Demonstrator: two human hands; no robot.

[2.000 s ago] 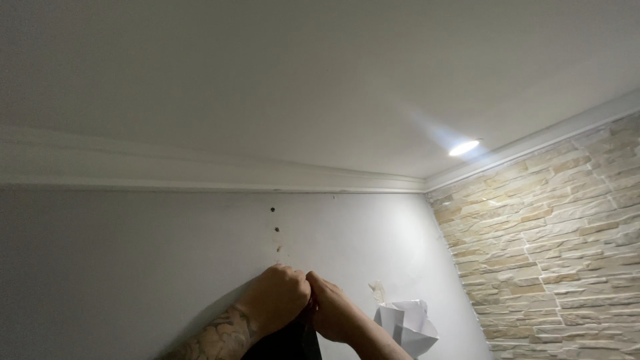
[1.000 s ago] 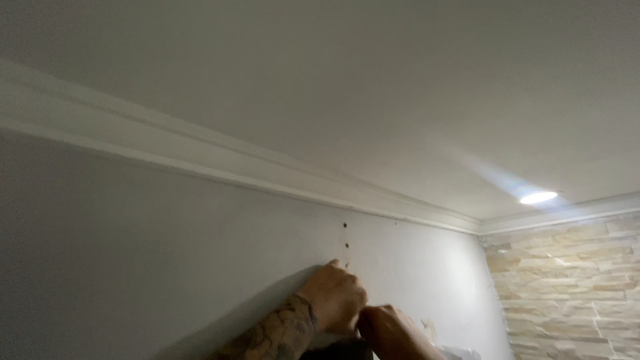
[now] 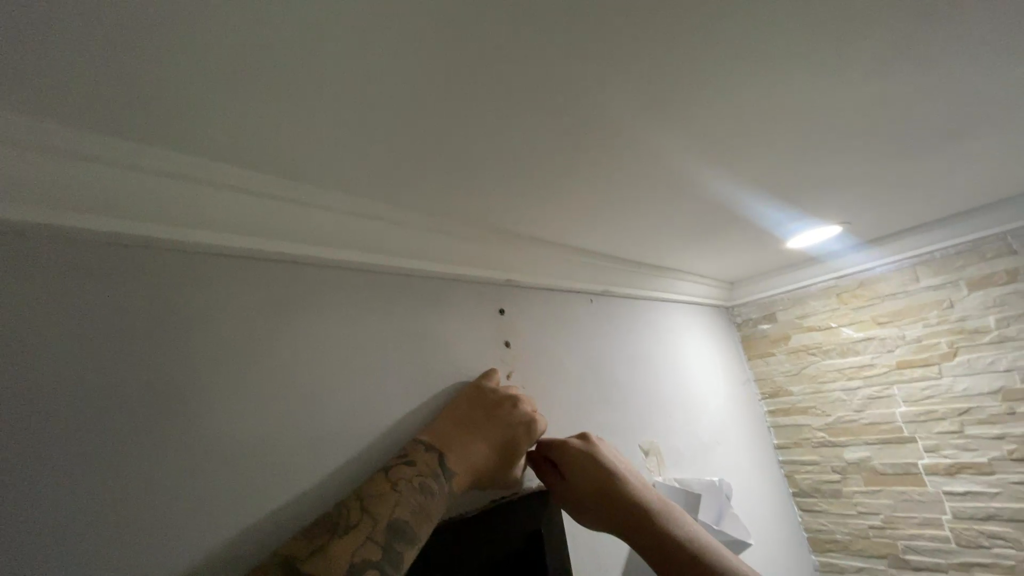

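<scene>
My left hand [image 3: 496, 432], on a tattooed forearm, is closed against the white wall [image 3: 320, 360], just below a column of small dark holes [image 3: 507, 344]. Beside it, my right hand [image 3: 588, 476] is closed too, its fingertips meeting the left hand's. Whatever may be pinched between the fingers is hidden or too small to make out. Below both hands stands the top of a dark box-like object [image 3: 496, 540] with a rough upper edge.
Folded white paper or card [image 3: 712, 508] is at the wall right of my right forearm, under a damaged patch [image 3: 652, 458]. White crown molding [image 3: 360, 256] runs along the ceiling, which holds a lit recessed lamp [image 3: 814, 236]. Stone cladding [image 3: 880, 400] covers the right wall.
My hands stay close together below the holes. The view has swung left and then partly back, so the white folded paper shows more fully than one second ago.
</scene>
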